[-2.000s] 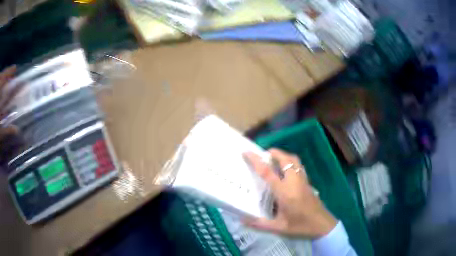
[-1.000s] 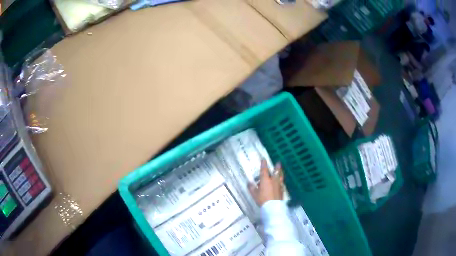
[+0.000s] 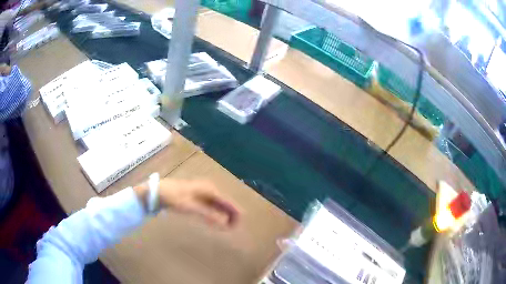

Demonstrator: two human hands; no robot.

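My left hand point(image 3: 202, 202), in a light blue sleeve with a pale band at the wrist, is over the cardboard-covered bench point(image 3: 183, 244). It is blurred, its fingers loosely bent, and it appears to hold nothing. Several white toothbrush boxes point(image 3: 130, 152) lie in an overlapping row on the bench beyond my forearm. Film-wrapped boxes point(image 3: 347, 244) lie at the bottom right on what shows of the scale point(image 3: 297, 274). My right hand is out of the picture.
A dark green conveyor belt point(image 3: 310, 150) runs beyond the bench, carrying boxes point(image 3: 249, 100). A metal post point(image 3: 178, 61) stands beside it. A signal lamp point(image 3: 452, 213) glows at the right. A black cable point(image 3: 413, 100) hangs over the belt. A person's striped sleeve point(image 3: 14, 94) is at the left edge.
The view has swung left and up from the green crate to the belt and the row of boxes. My right hand, seen in the crate before, is gone; my left arm has come in.
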